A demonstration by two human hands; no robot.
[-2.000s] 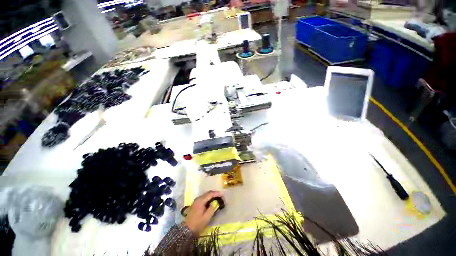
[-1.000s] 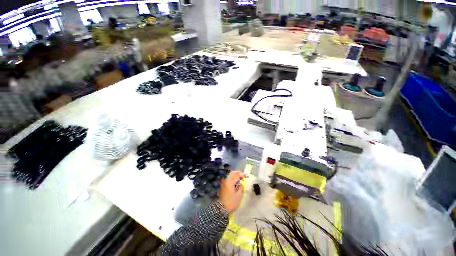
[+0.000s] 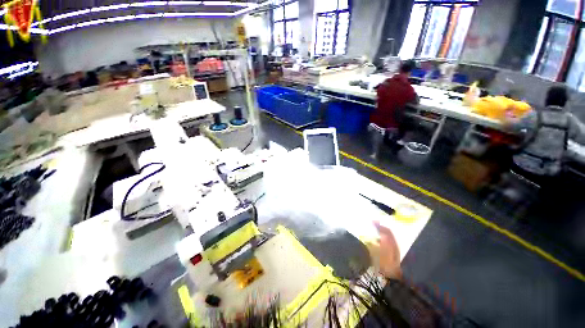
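Observation:
My right hand (image 3: 386,251) is at the table's right edge, blurred, with the fingers pointing up; I cannot tell whether it holds anything. My left hand is not in view. A single black loop (image 3: 212,300) lies on the beige bed plate (image 3: 292,259) edged with yellow tape. The orange-yellow sewing clamp (image 3: 247,273) sits under the head of the pattern sewing machine (image 3: 208,208). A pile of black loops (image 3: 90,311) lies left of the machine, cut off by the lower edge.
A screwdriver (image 3: 377,204) and tape roll (image 3: 406,210) lie at the table's right. The control panel (image 3: 322,148) stands behind clear plastic (image 3: 292,195). Black cord bundles (image 3: 16,198) are at far left. Blue bins (image 3: 288,106) stand beyond. Two people sit at a far bench.
The view has swung right. The left hand, earlier at the loop pile, is out of view. The right hand has appeared at the table's right edge.

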